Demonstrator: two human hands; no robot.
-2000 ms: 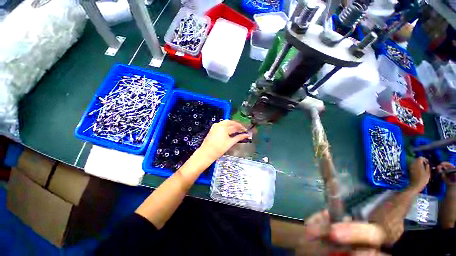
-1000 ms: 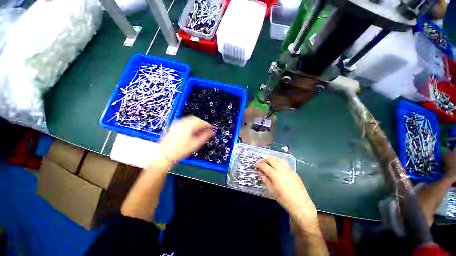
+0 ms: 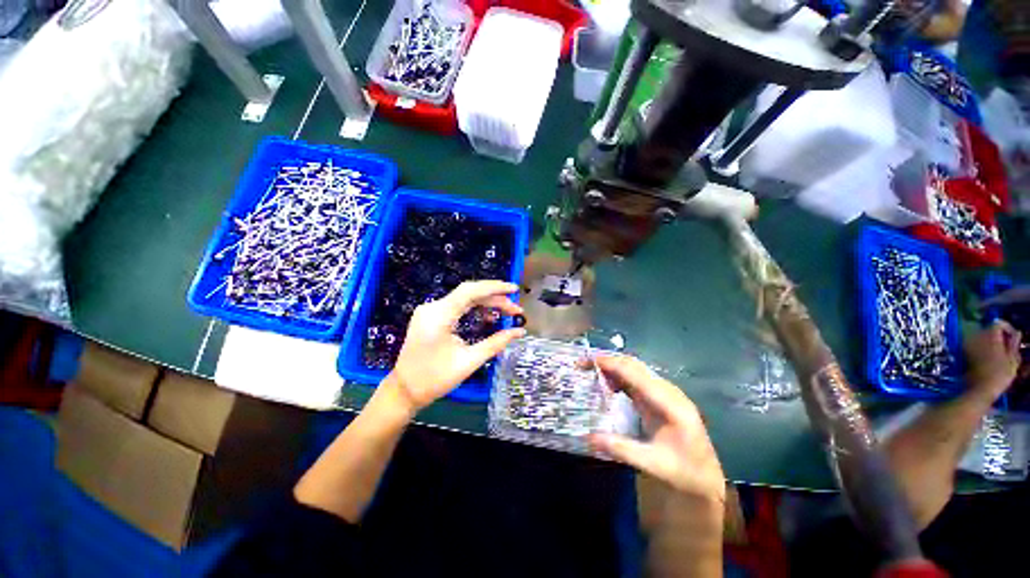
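My left hand (image 3: 443, 346) is over the right edge of the blue tray of black parts (image 3: 352, 364), with a small black ring (image 3: 518, 321) between thumb and forefinger. My right hand (image 3: 666, 435) is over the clear plastic box of pins (image 3: 542, 390), thumb and forefinger around what looks like a thin pin (image 3: 599, 367), blurred. The press (image 3: 616, 215) stands behind; its small metal fixture (image 3: 560, 289) sits on a brownish plate. The press lever (image 3: 808, 344) slants toward me, with no hand of mine on it.
A blue tray of pins (image 3: 296, 237) is at the left, above a white pad (image 3: 277, 367). A plastic bag (image 3: 90, 147) is far left. Red bins and stacked white boxes (image 3: 508, 81) are behind. Another person's arm (image 3: 949, 435) reaches beside the right blue tray (image 3: 913, 311). Loose pins (image 3: 768, 390) lie near the lever.
My right hand left the lever and moved to the clear box, where it has lifted slightly. My left hand went from the fixture into the black parts, then rightward with a ring.
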